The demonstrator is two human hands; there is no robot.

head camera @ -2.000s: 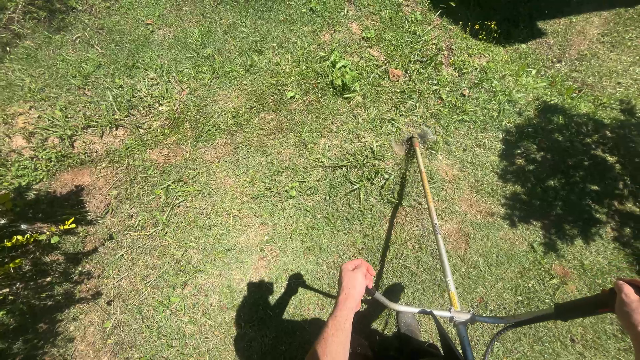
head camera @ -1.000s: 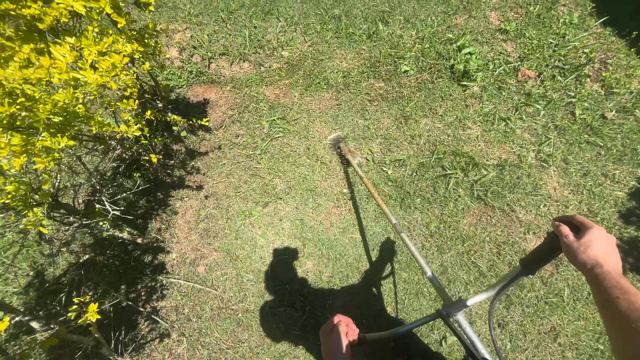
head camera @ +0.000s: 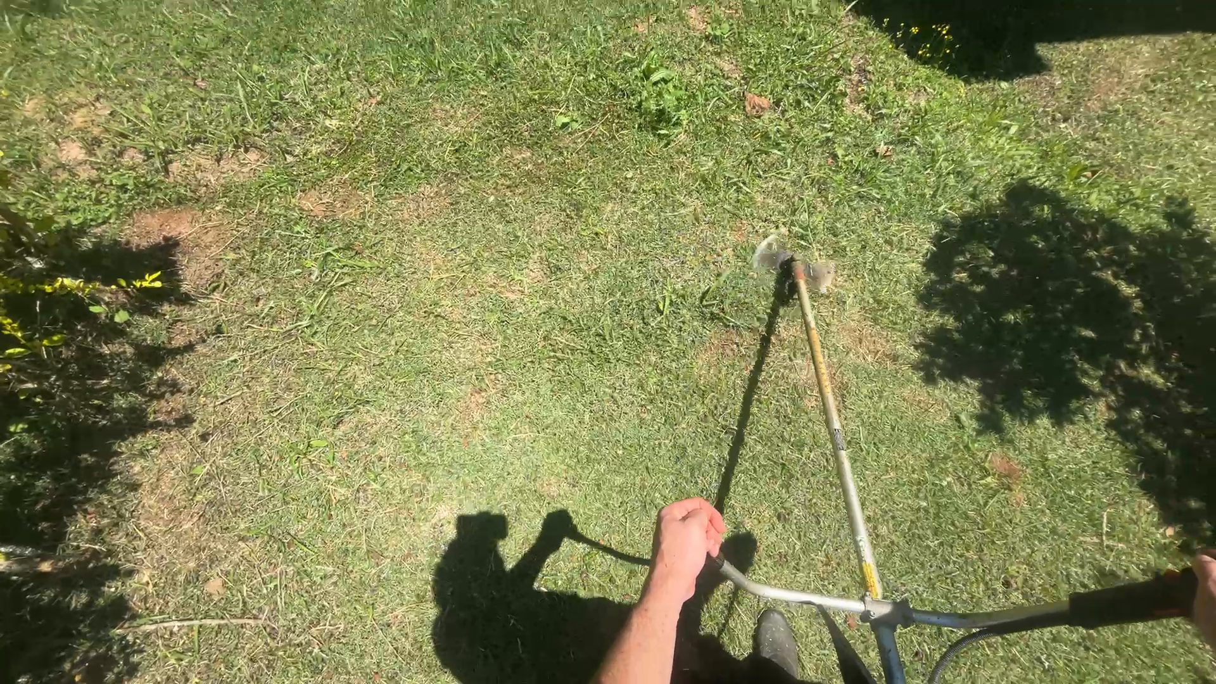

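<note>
A brush cutter (head camera: 836,427) with a long worn metal shaft runs from the bottom right up to its cutting head (head camera: 793,266), which is over the grass right of centre. My left hand (head camera: 689,537) is closed around the left end of its handlebar (head camera: 793,596). At the right edge, my right hand (head camera: 1205,589) is at the black grip (head camera: 1126,600) on the other end, mostly cut off by the frame. A cable curves below that grip. A boot (head camera: 777,641) shows below the handlebar.
Grass (head camera: 399,380) with dry and bare patches covers the ground. A shrub with yellow leaves (head camera: 57,285) borders the left edge. A leafy weed (head camera: 660,95) stands near the top. Dark shadows lie on the right and at the bottom. A thin stick (head camera: 195,624) lies lower left.
The brush cutter's head has swung right, away from the yellow shrub, since one second ago. The view has shifted too, so less of the shrub shows. Both hands have stayed at the handlebar.
</note>
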